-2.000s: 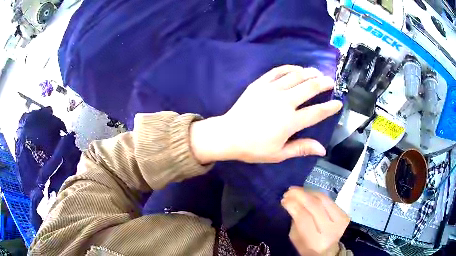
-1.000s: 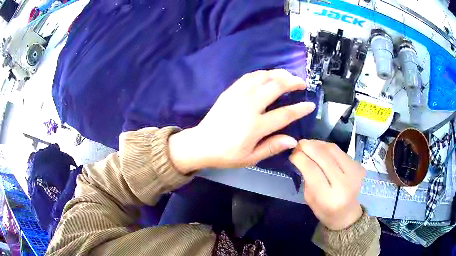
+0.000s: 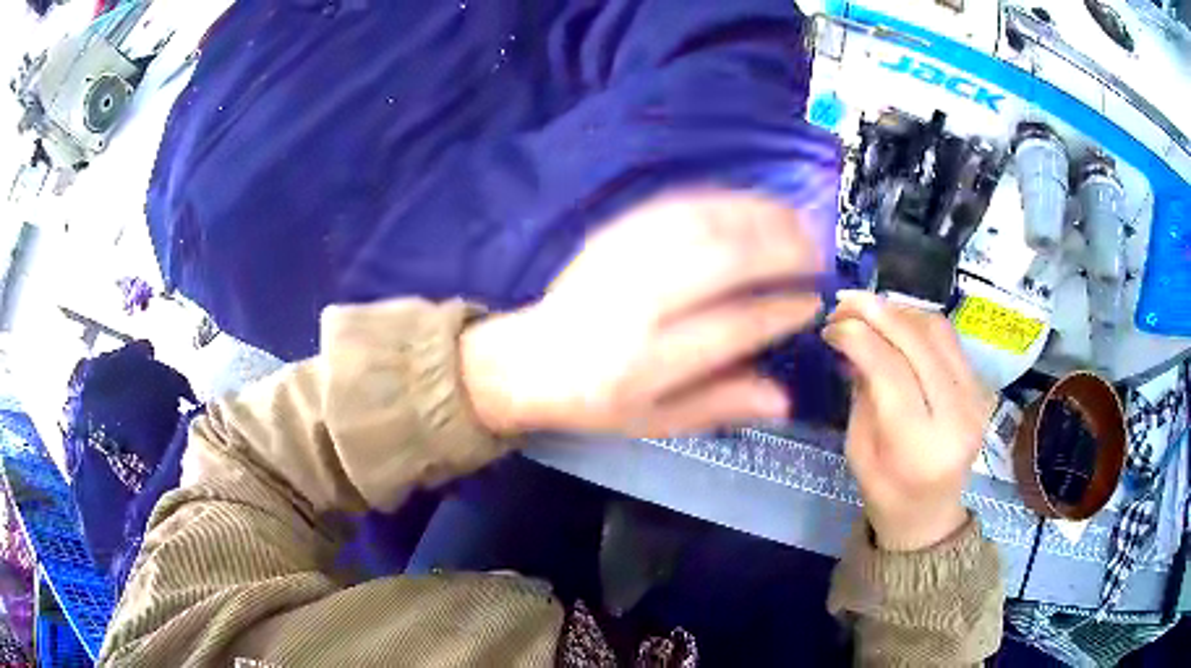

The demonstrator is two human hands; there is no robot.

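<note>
A large navy garment piece (image 3: 431, 157) covers the table, its right edge at the needle area of the white and blue JACK sewing machine (image 3: 914, 170). My left hand (image 3: 666, 320) lies over the fabric near that edge, fingers spread and blurred by motion. My right hand (image 3: 914, 405) is just right of it, in front of the needle area, thumb and fingertips pinched on the navy fabric edge. The exact grip is partly hidden by the fingers.
A brown round container (image 3: 1071, 444) with small dark items stands at the right, near a yellow sticker (image 3: 999, 324) and checked cloth. A dark fabric bundle (image 3: 124, 411) and a blue crate (image 3: 52, 535) are at the lower left. Another machine (image 3: 92, 98) is at the upper left.
My right hand has moved up from the front edge of the fabric to the needle area. My left hand stays over the fabric and is now blurred. The fabric's front part has drawn up, uncovering the ruler-marked table edge.
</note>
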